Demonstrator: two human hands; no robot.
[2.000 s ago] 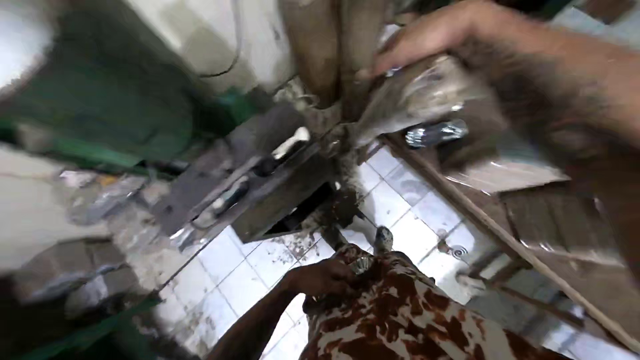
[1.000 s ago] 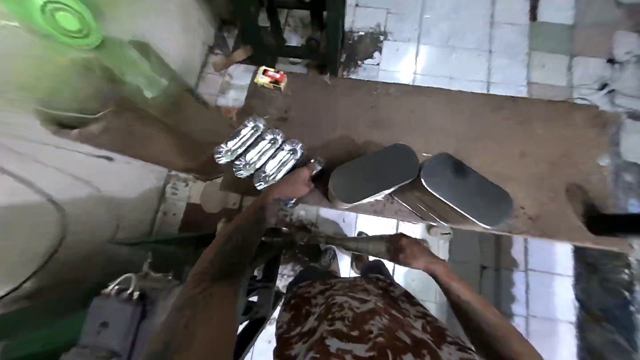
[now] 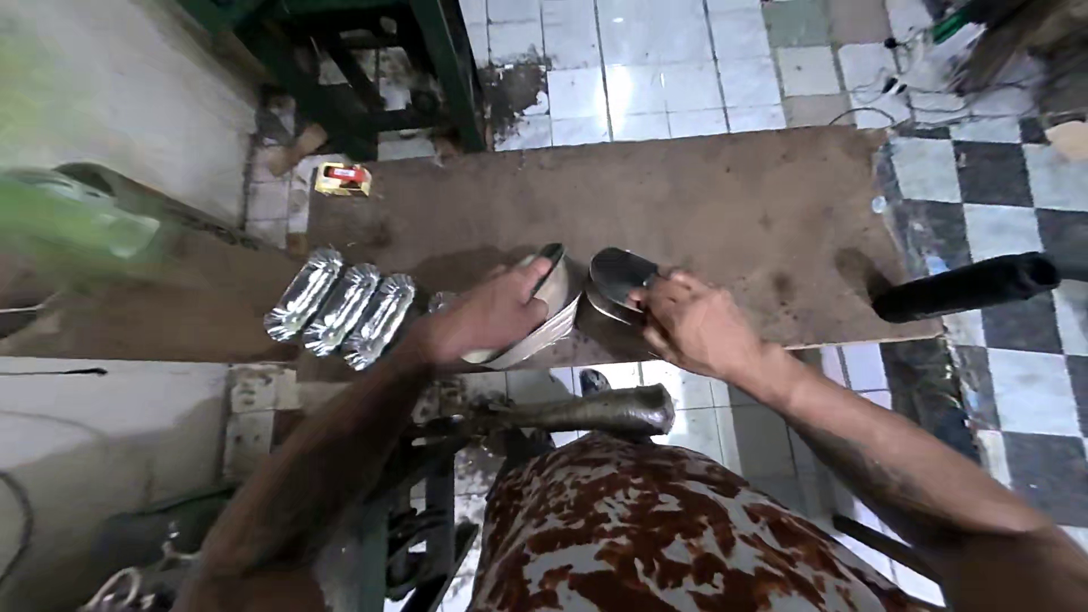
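My left hand (image 3: 506, 310) is closed on the left stack of thin oval-ended sheets (image 3: 552, 327), whose layered edges and a pale face show. Beside it, my right hand (image 3: 701, 327) grips the near right edge of a second stack with a dark top (image 3: 620, 272); its fingertips are partly hidden. Three shiny silver fluted trays (image 3: 365, 310) lie side by side left of my left hand. Another silver piece (image 3: 442, 300) shows partly behind that hand. A handle wrapped in clear film or tape (image 3: 595, 412) lies between my body and the bench.
The brown bench (image 3: 680, 187) runs across the view. A small yellow and red box (image 3: 342, 179) sits at its far left corner. A black tube (image 3: 969, 287) juts over the right end. A green metal frame (image 3: 442, 68) stands beyond, and a blurred green object (image 3: 76, 221) is at left.
My left hand has moved right from the silver trays to the left stack, now lifted or tilted. My right hand has left the wrapped handle and taken hold of the right stack.
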